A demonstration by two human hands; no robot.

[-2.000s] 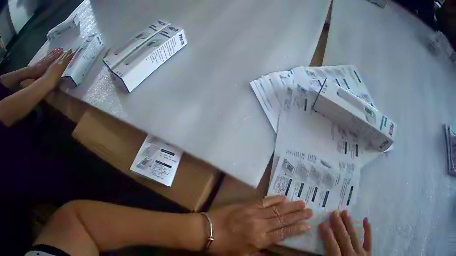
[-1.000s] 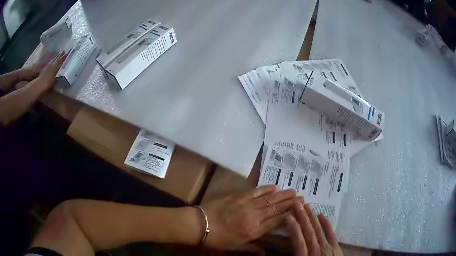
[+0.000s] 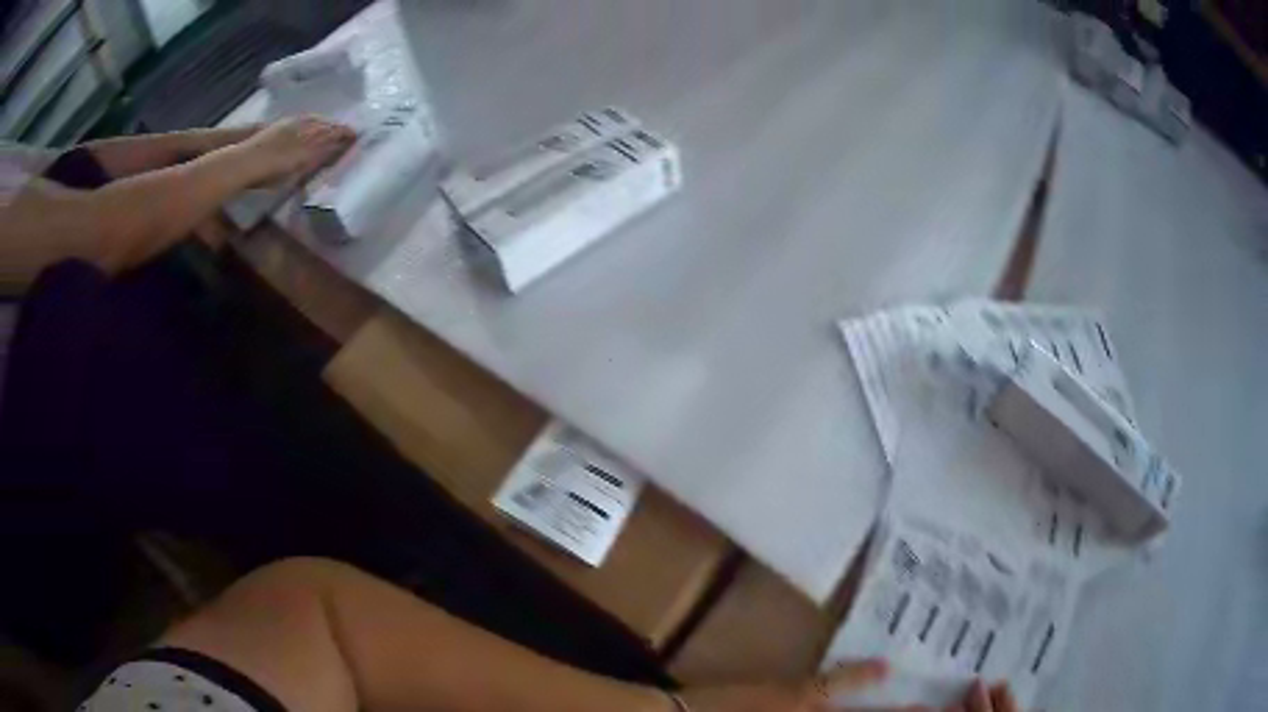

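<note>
A printed instruction sheet (image 3: 960,605) lies at the bottom right, over a fanned stack of unfolded sheets (image 3: 890,369). A white product box (image 3: 1085,438) lies tilted on the stack. My left hand (image 3: 800,690) is at the sheet's near edge, blurred and partly cut off by the picture's bottom edge. Only the fingertips of my right hand (image 3: 989,696) show, on the sheet's near part. Whether either hand grips the paper is hidden.
White foam sheets (image 3: 779,181) cover the surface, with a gap between them. Two product boxes (image 3: 570,202) stand together. Another person's hands (image 3: 299,146) are by a box (image 3: 373,174). Folded leaflets (image 3: 570,494) lie on a brown carton (image 3: 431,417).
The view has swung left, so everything sits further right and lower. My hands now lie mostly below the picture's edge. The other person's hands have shifted at their box.
</note>
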